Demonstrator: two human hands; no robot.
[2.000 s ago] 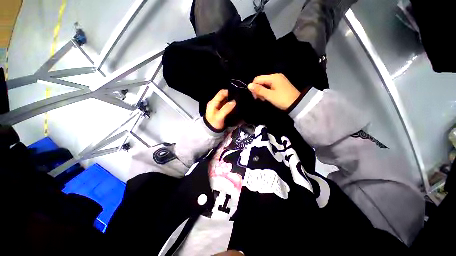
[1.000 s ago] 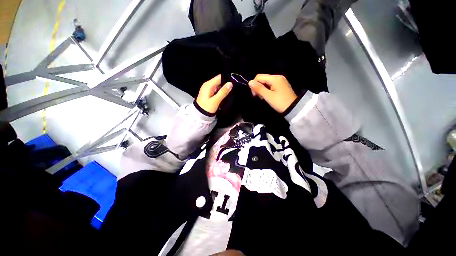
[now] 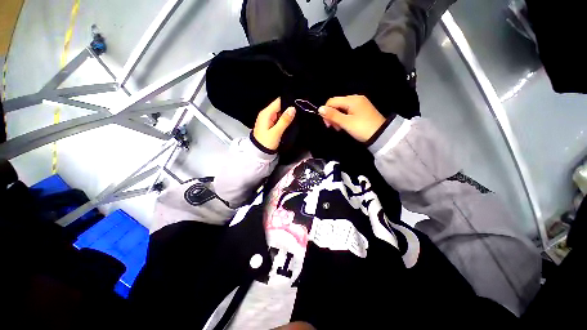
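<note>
A black garment [image 3: 248, 80] lies over my lap and between my knees. My right hand [image 3: 354, 118] pinches the right end of a small thin pale loop [image 3: 306, 104] between thumb and fingertips. The loop stands out against the black cloth; whether it is thread, cord or metal cannot be told. My left hand [image 3: 273, 125] is at the left of the loop, thumb and fingers close together on the black cloth. Whether it grips the cloth is hidden by the dark colour. No tool shows clearly.
Silver-grey rack frames with casters [image 3: 122, 115] stand at the left. A curved grey rail [image 3: 492, 97] runs down the right. A blue bin or sheet [image 3: 116, 243] lies at lower left. Dark cloth [image 3: 560, 45] hangs at upper right. Yellow tape [image 3: 62, 71] marks the floor.
My left hand has moved up and left from its lower place on the cloth. My right hand still pinches the loop and has barely moved.
</note>
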